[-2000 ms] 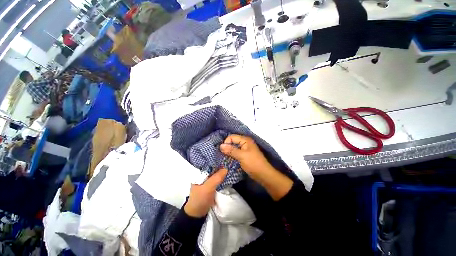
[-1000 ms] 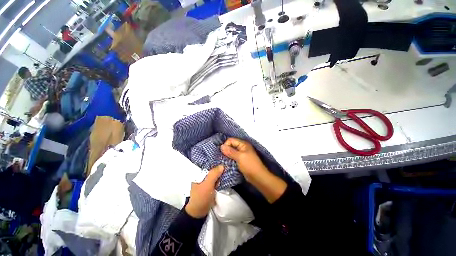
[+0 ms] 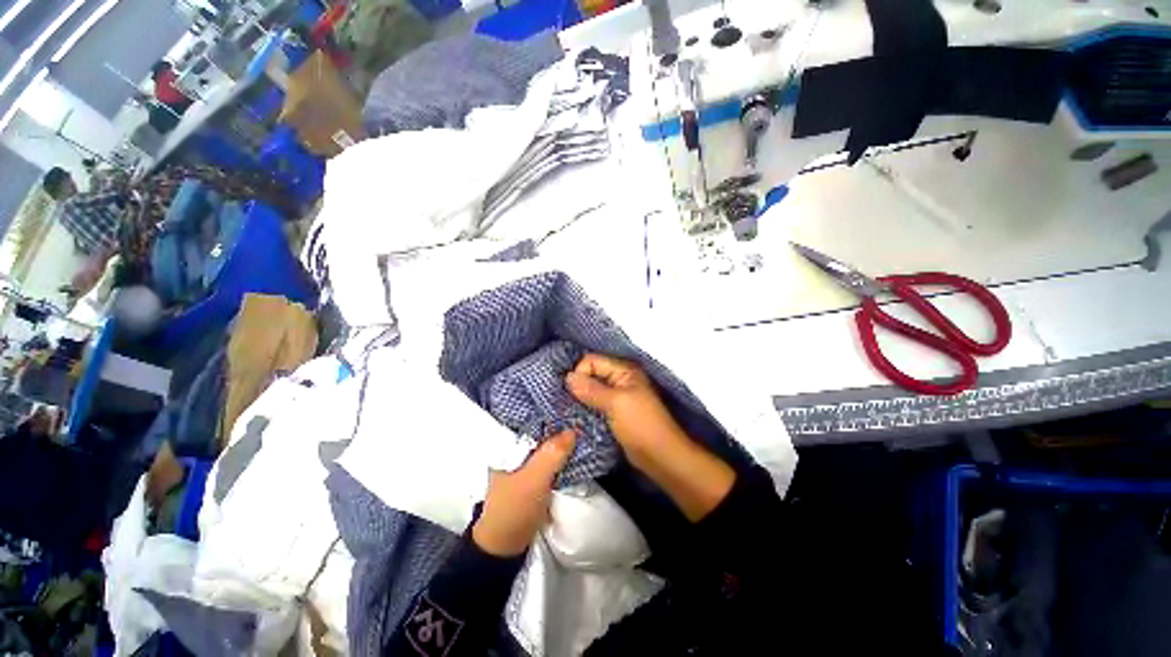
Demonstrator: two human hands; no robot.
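A garment piece of blue-grey checked shell fabric [image 3: 524, 389] with white lining [image 3: 417, 430] lies bunched at the lap and table's front edge. My left hand [image 3: 524, 494] holds the checked part from below, thumb on top. My right hand [image 3: 616, 395] pinches the same fabric on its upper right side, fingers curled. The two hands are a little apart. The fingertips partly hide the pinched spots; no thread ends can be made out.
Red-handled scissors [image 3: 935, 331] lie on the sewing machine bed, right of the needle area [image 3: 735, 212]. Stacked white pieces [image 3: 424, 186] lie behind the garment. A blue crate [image 3: 953, 558] stands lower right. A person [image 3: 80, 212] is far left.
Both hands keep nearly the same hold and place on the checked fabric. The view has shifted very slightly.
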